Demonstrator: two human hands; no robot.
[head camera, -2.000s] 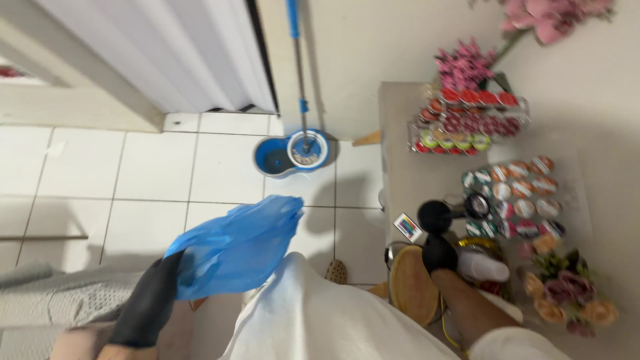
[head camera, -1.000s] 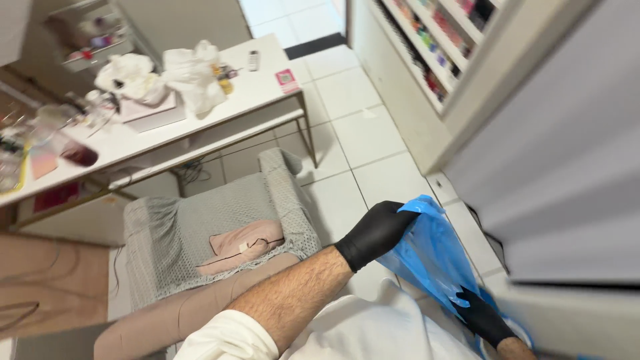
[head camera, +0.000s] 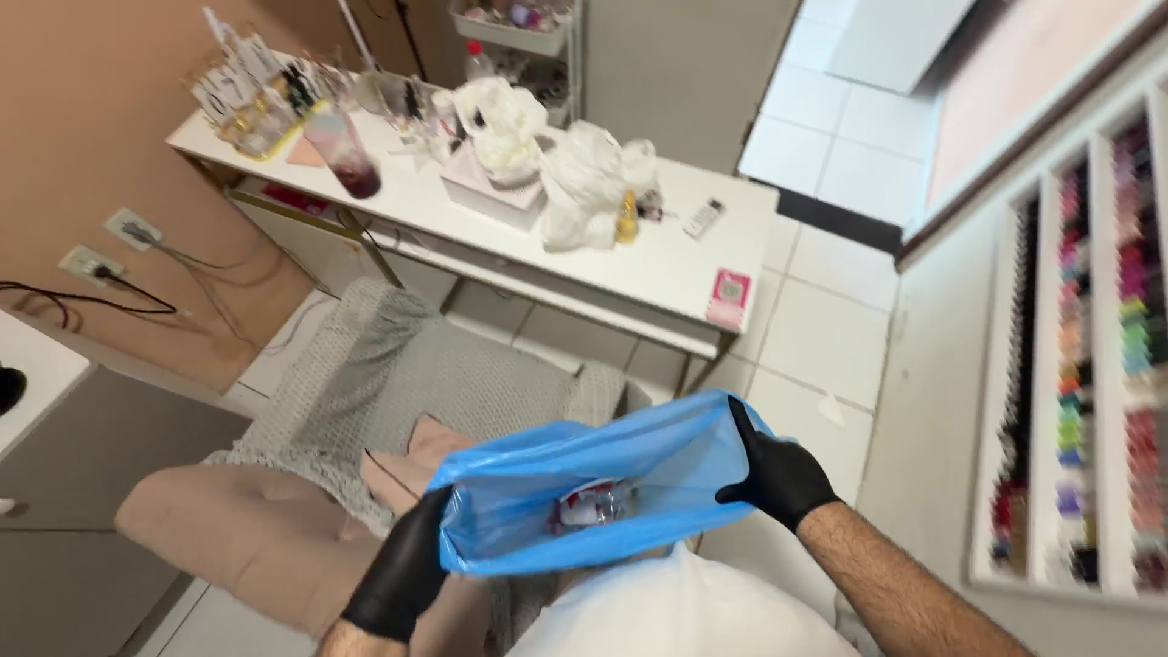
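A blue plastic bag (head camera: 584, 447) is stretched wide between my hands, its mouth facing up at me. Inside lies some clear plastic and red-and-white waste (head camera: 593, 505). My left hand (head camera: 406, 561), in a black glove, grips the bag's left edge, its fingertips partly hidden by the plastic. On the other side my right hand (head camera: 776, 470), also black-gloved, holds the right rim, with the thumb and a finger spread along the plastic.
A white table (head camera: 639, 274) beyond the bag bears crumpled white plastic bags (head camera: 598, 178), a white box (head camera: 493, 196), a cup with dark red liquid (head camera: 342, 155) and a remote control (head camera: 703, 219). An armchair with a grey knitted cover (head camera: 474, 365) stands before it. Racks of small coloured bottles (head camera: 1068, 365) line the right.
The view has swung from the floor and mop bucket to the table and armchair. The bag, bunched between my hands a second ago, is now spread with its mouth wide.
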